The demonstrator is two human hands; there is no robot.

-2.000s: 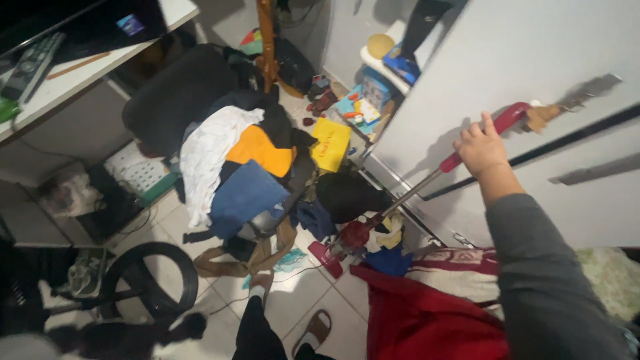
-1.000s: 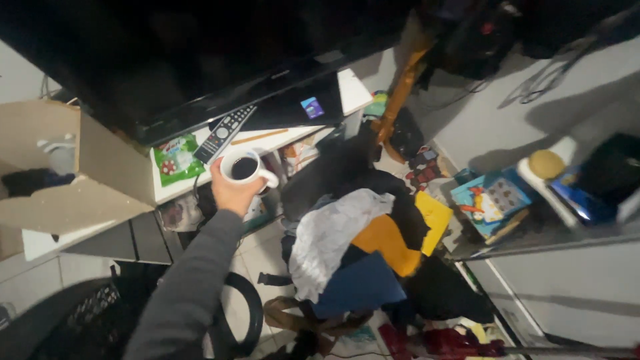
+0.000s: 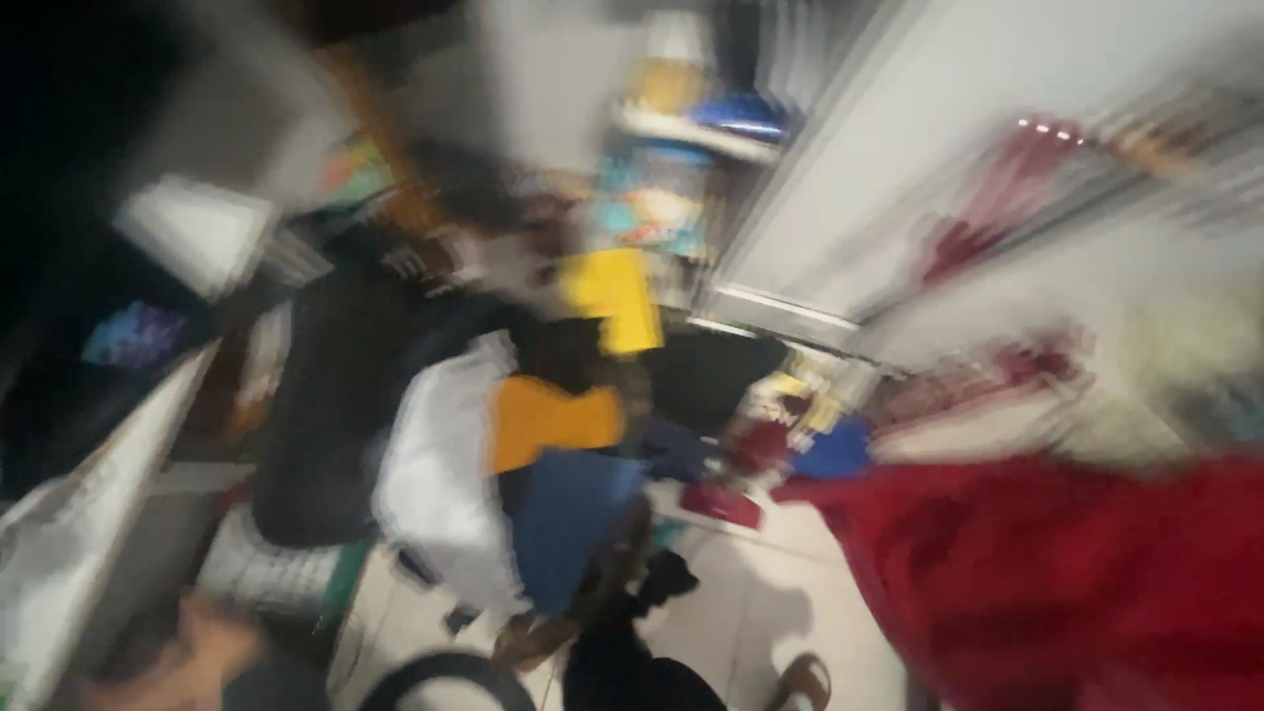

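Observation:
Strong blur covers the view. My left hand [image 3: 197,647] is low at the left edge, beside the desk edge [image 3: 118,504]; its fingers are smeared, and whether it holds anything cannot be told. No right hand shows. The red handle of a stick vacuum cleaner [image 3: 997,188] rests against the white furniture panel at the right, with no hand on it. Its red floor head [image 3: 726,504] is on the tiles beside a pile of clothes: a white cloth [image 3: 444,474], an orange cloth [image 3: 553,420] and a blue cloth [image 3: 573,523].
A black chair back [image 3: 326,415] stands left of the pile. Behind it are a yellow item [image 3: 622,296] and a shelf [image 3: 696,133] with objects. Red fabric [image 3: 1027,573] fills the lower right. A black ring-shaped object [image 3: 444,681] and a sandalled foot [image 3: 805,681] are at the bottom.
The view has swung back right from the desk. One second ago my left hand held a white mug of dark liquid; no mug is visible now. My right hand has left the vacuum handle it touched earlier.

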